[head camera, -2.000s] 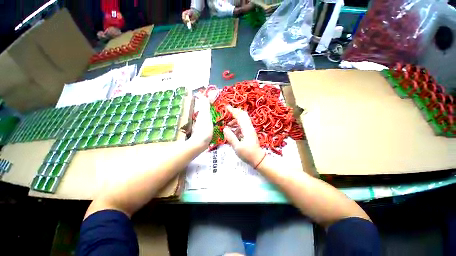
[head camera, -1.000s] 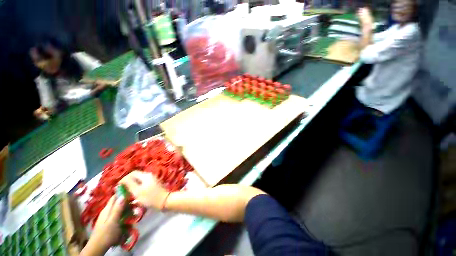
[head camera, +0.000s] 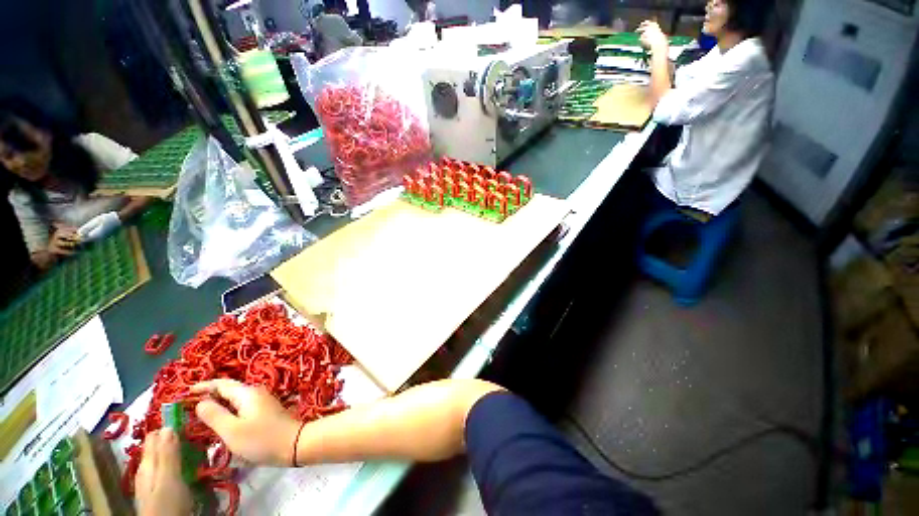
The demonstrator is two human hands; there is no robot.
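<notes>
A heap of glossy red C-shaped pieces [head camera: 267,353] lies on white paper at the lower left. My left hand [head camera: 161,479] is at the heap's near left edge, cut off by the bottom edge, and holds a small green circuit board [head camera: 181,435] upright. My right hand [head camera: 247,421] is over the heap beside the board, thumb and fingers close together; whether a red piece is between them I cannot tell. Green board rows [head camera: 48,486] show at the lower left corner. Assembled boards with standing red loops [head camera: 469,189] sit at the far end of the cardboard sheet [head camera: 403,282].
A clear plastic bag [head camera: 227,217], a dark phone [head camera: 252,292], a bag of red parts [head camera: 368,141] and a grey-white machine [head camera: 494,96] stand beyond the heap. One seated person [head camera: 720,111] is at the right on a blue stool, another [head camera: 60,181] at the far left.
The view has swung to the right, bringing in the machine, floor and seated person. My hands have stayed together at the heap, with the green board in my left fingers.
</notes>
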